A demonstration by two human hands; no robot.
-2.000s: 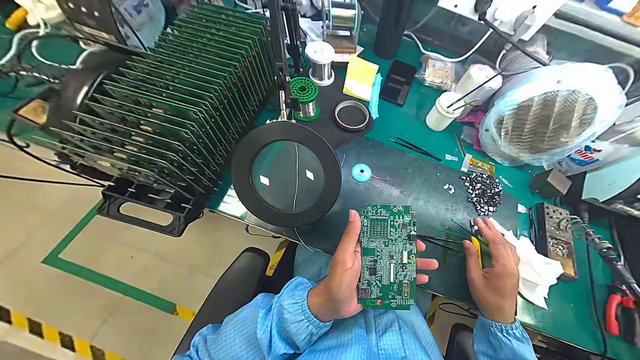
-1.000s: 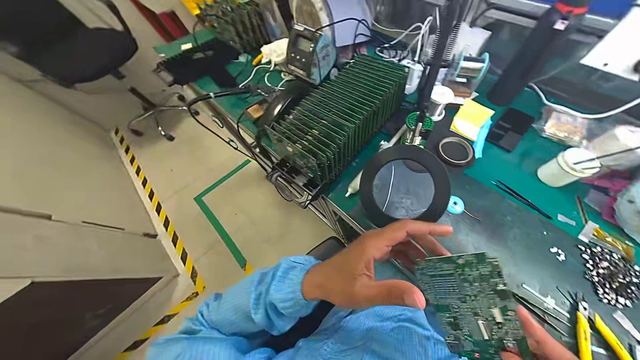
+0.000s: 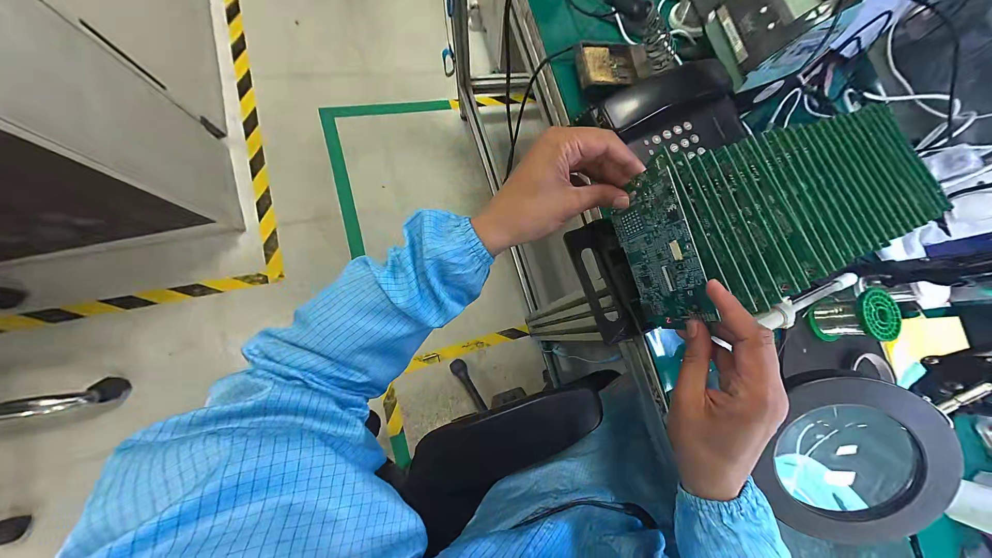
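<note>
A green circuit board stands at the near end of a rack, in front of a long row of upright green circuit boards. My left hand pinches its upper left corner between thumb and fingers. At its lower edge, my right hand has the thumb and index finger on the corner. The rack's black end frame with a slotted handle shows just left of the board. Whether the board's far edge sits in a slot is hidden.
A black desk telephone lies behind my left hand. A ring-framed magnifier is right of my right hand, with a green solder spool above it. The bench's metal edge runs beside my left wrist; a black chair stands below.
The view has swung left toward the rack. Both hands have moved from above the bench to the rack's near end with the board; my left hand, open one second ago, now grips its corner.
</note>
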